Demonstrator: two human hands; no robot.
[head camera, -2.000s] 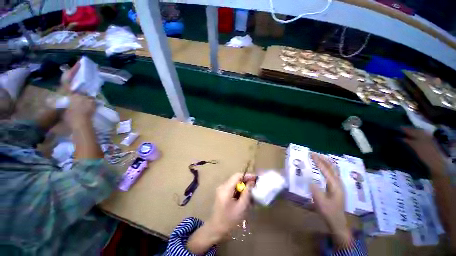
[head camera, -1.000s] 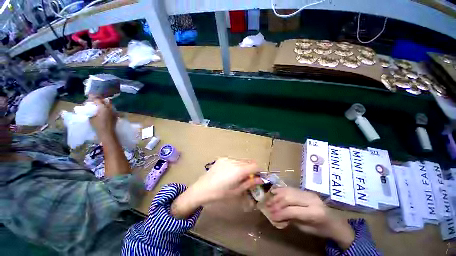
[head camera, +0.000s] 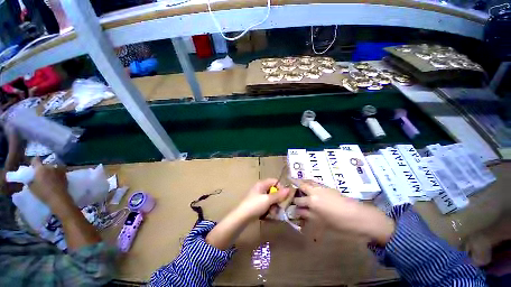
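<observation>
My left hand (head camera: 262, 200) holds a small yellow-handled tool (head camera: 273, 190), its thin shaft pointing up. My right hand (head camera: 322, 208) is close beside it, fingers closed on a small pale item (head camera: 289, 211) between both hands. The item is blurred and mostly covered by fingers; it may be an open box end. Retail boxes marked MINI FAN (head camera: 358, 171) stand in a row just beyond my right hand. Shiny sticker-like bits (head camera: 261, 255) lie on the cardboard-covered bench (head camera: 162, 246) below my hands.
A black strap (head camera: 197, 206) and a lilac fan (head camera: 131, 227) lie left, beside a neighbour's arm (head camera: 61, 196). Fans (head camera: 319, 130) lie on the green belt (head camera: 224, 126). A white post (head camera: 120, 89) rises at left. Another person's hand (head camera: 482, 246) shows at lower right.
Two seconds ago my right hand was at the box row; since then it has joined my left hand at the held item. The view has turned right, showing more boxes and a lilac fan on the belt.
</observation>
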